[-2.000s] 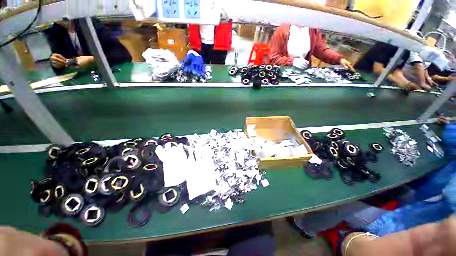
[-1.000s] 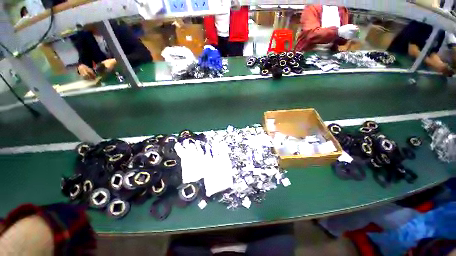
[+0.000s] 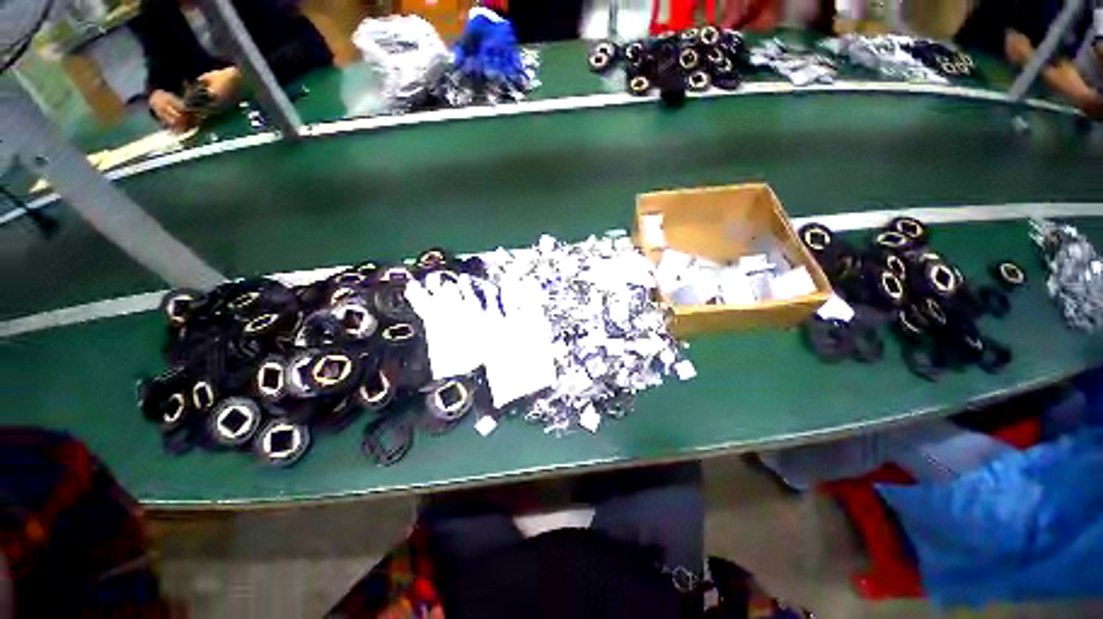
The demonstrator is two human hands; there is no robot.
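A large heap of black round housings [image 3: 284, 363] with square centre openings lies at the left of the green bench. Two flat white gloves [image 3: 514, 345] lie between it and a loose heap of small silver-white modules [image 3: 605, 320]. An open cardboard box [image 3: 750, 317] stands right of the modules, with white square pads [image 3: 732, 278] inside. Neither of my hands is in view. A dark plaid sleeve [image 3: 61, 526] shows at the lower left edge.
A second heap of black housings [image 3: 925, 290] and a clear bag or silvery pile [image 3: 1074, 276] lie to the right. Blue clothing [image 3: 1016, 514] of a neighbour is at lower right. Across the green belt [image 3: 484, 175], a person's hands [image 3: 194, 99] hold something small. A slanted grey post [image 3: 133, 224] stands left.
The camera view has tilted down, so the bench sits higher in the picture. My bare forearms, visible at the lower edges at first, are gone from view. The heaps and box look unchanged.
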